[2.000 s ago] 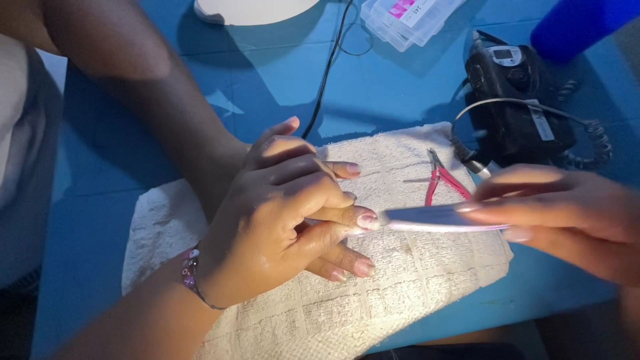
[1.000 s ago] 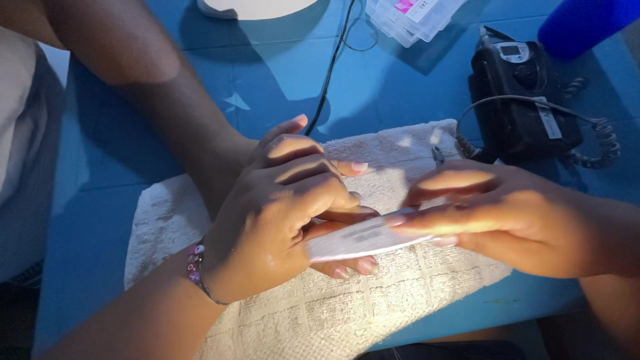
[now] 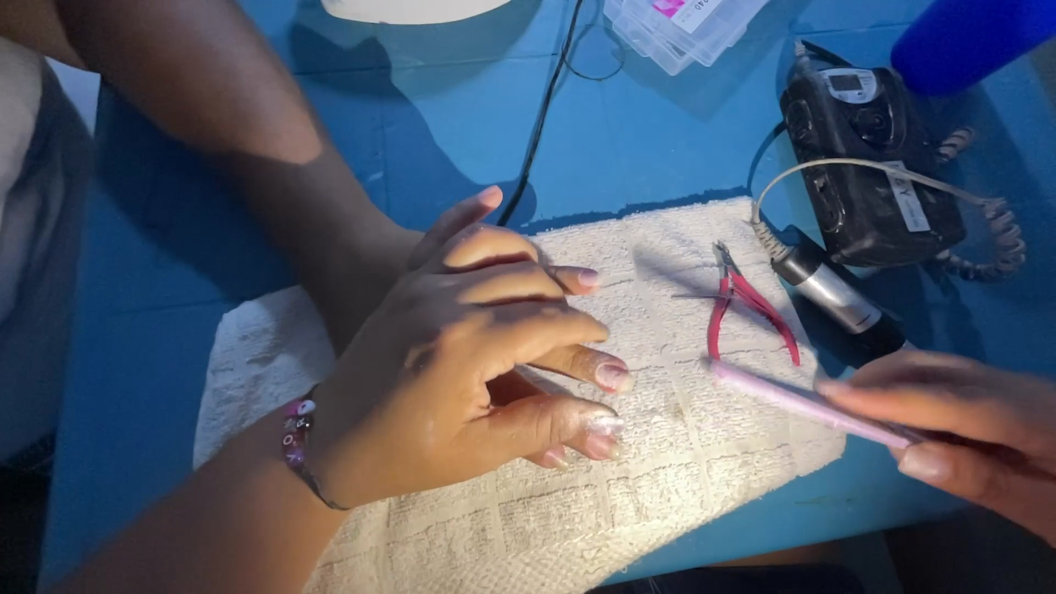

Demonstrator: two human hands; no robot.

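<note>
My left hand [image 3: 462, 363], with a beaded bracelet [image 3: 299, 433] at its wrist, lies over another person's hand [image 3: 582, 363] and holds its fingers. That person's fingernails show past my fingers. Much of the held hand is hidden beneath mine. At the right, my right hand [image 3: 965, 421] grips a pink nail file [image 3: 808, 403] between thumb and fingers, apart from the nails. Under the hands is a white terry towel [image 3: 652, 495]. Cuticle nippers with red handles [image 3: 726, 305] rest on the towel just beyond the file's tip.
Behind my right hand lie a nail drill handpiece [image 3: 837, 297] and its black control box [image 3: 870, 165] with a coiled cord. A blue object [image 3: 973, 41], clear plastic boxes [image 3: 693, 25], a black cable [image 3: 540, 124] and a white base [image 3: 412, 7] are on the blue table [image 3: 701, 132].
My right hand has moved right with the nail file, away from the other person's fingers. The nippers, largely hidden a second ago, show fully. My left hand still holds the other hand.
</note>
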